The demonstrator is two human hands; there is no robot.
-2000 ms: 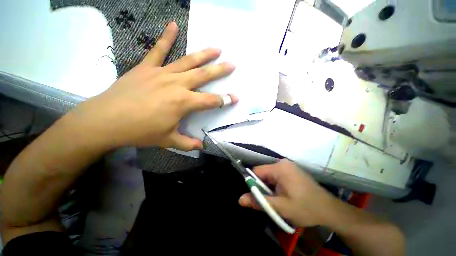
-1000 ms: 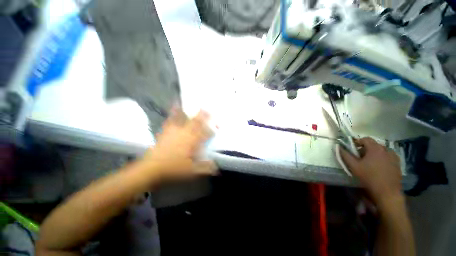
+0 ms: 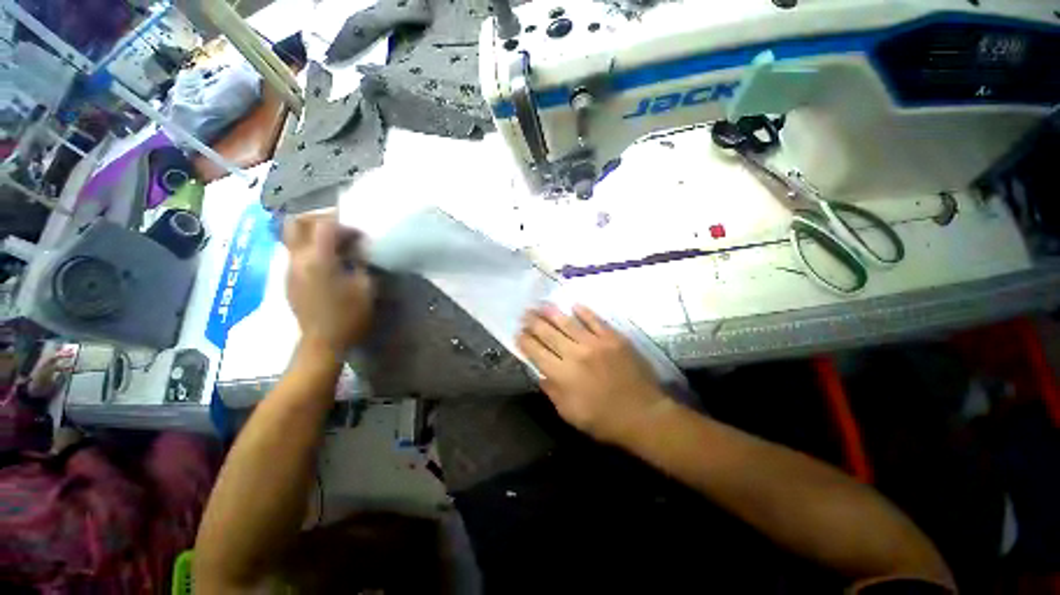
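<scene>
A patterned grey panel [image 3: 424, 337] with a white-faced piece [image 3: 477, 270] on it lies at the table's front edge, partly hanging over. My left hand [image 3: 329, 279], blurred, is at the panel's left end with its fingers bent; whether it grips cloth is unclear. My right hand [image 3: 587, 366] rests with fingertips on the white piece. The fabric scissors [image 3: 831, 238] with green-and-white handles lie on the machine bed, away from both hands.
The sewing machine [image 3: 697, 93] stands behind, its needle area beyond the panel. More patterned grey cloth [image 3: 331, 140] is piled at the back left. Thread cones [image 3: 174, 233] are at far left. A person in dark red clothing [image 3: 105, 511] is at lower left. A red-orange crate edge [image 3: 843, 418] is below right.
My right hand has let go of the scissors, which now lie on the bed, and has moved left onto the white piece. My left hand has moved left. The view has shifted.
</scene>
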